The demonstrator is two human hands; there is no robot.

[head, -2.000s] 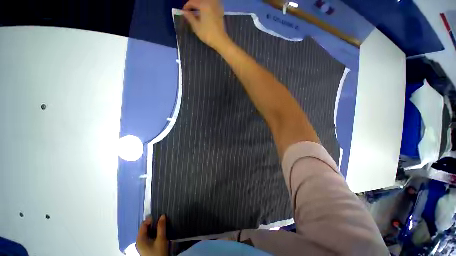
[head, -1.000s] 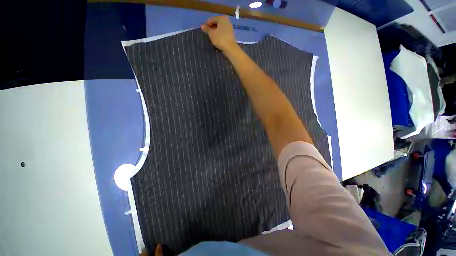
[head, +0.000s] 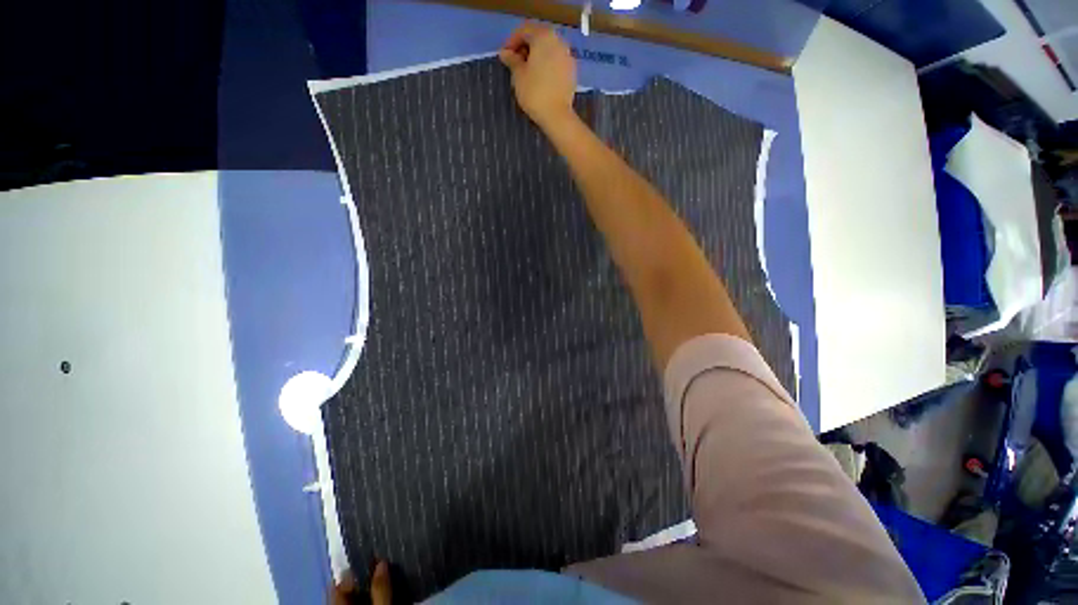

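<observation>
A dark pinstripe body panel lies spread over a white backing piece, which shows as a rim along the armholes, shoulder and side edges. Both lie on a blue template. My right hand is at the panel's top edge where shoulder meets neck, its thumb and fingers pinched together on the cloth edge. My left hand is at the panel's lower left corner, mostly cut off by the picture's edge. Only fingertips show, and their grip is unclear.
The white table shows at both sides. A wooden strip crosses the far end. A dark sheet is at the far left. White cloth and a blue bin or cloth are beyond the table at right.
My right hand has moved right along the top edge, from the left shoulder corner to near the neck. The view has shifted. My left hand stays at the lower left corner, now mostly out of view.
</observation>
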